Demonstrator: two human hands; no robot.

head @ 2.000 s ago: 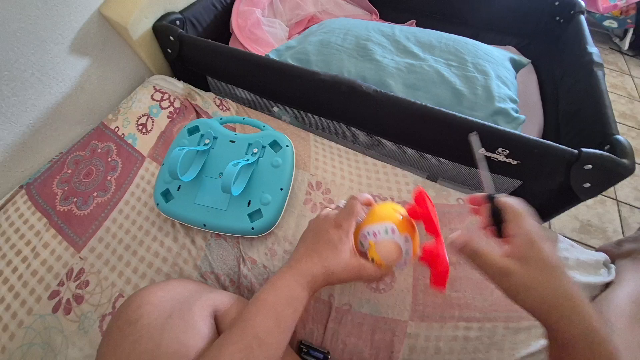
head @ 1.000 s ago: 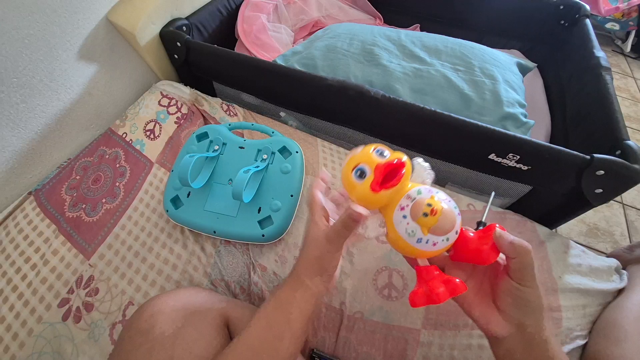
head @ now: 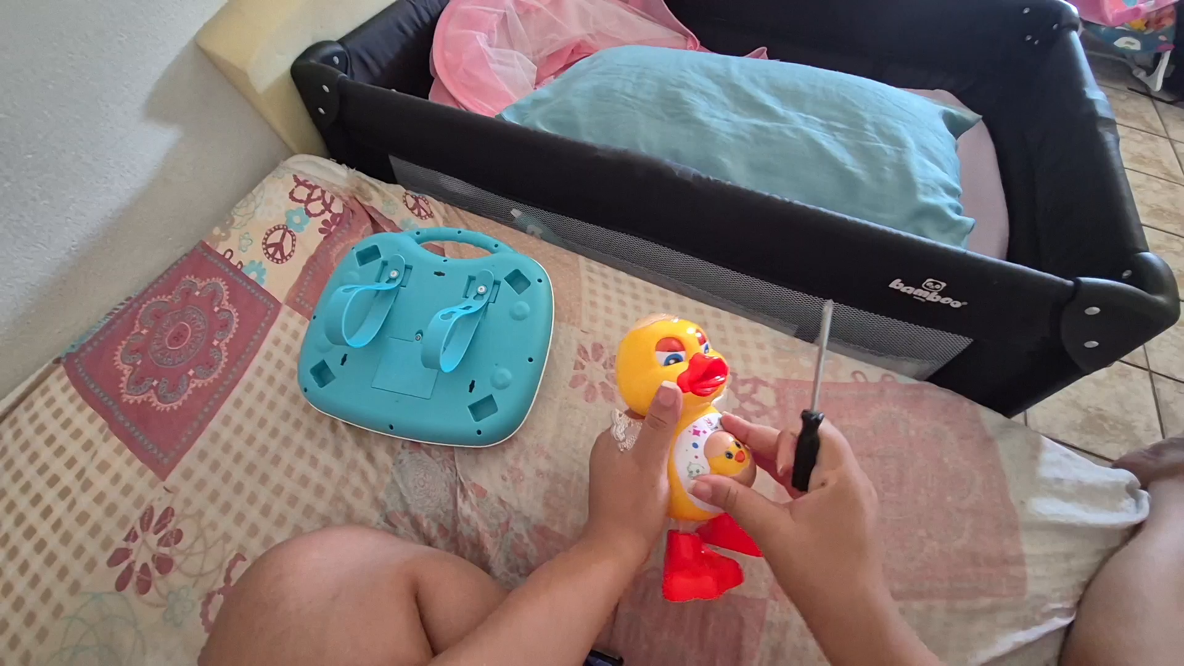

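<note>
A yellow plastic toy duck (head: pixel 689 499) with a red beak and red feet is upright between my hands. My left hand (head: pixel 634 472) grips it at the neck and side, thumb below the beak. With thumb and fingertips my right hand (head: pixel 805 499) touches the duck's white belly panel, which bears a small chick picture. The same hand holds a screwdriver (head: pixel 807 449) with a black handle, its metal shaft pointing up. Left of the duck, a turquoise plastic toy case (head: pixel 407 388) with a handle and two strap loops lies on the patterned bed cover.
A black travel cot (head: pixel 703 213) stands along the bed's far side, holding a light blue pillow (head: pixel 740 139) and pink netting (head: pixel 546 46). My bent knee (head: pixel 342 592) is at the lower left. A small dark object (head: pixel 603 658) shows at the bottom edge.
The duck has turned upright, its feet now pointing down. My left hand has closed around its neck and side. My right hand has moved from the feet to the belly, screwdriver still in it.
</note>
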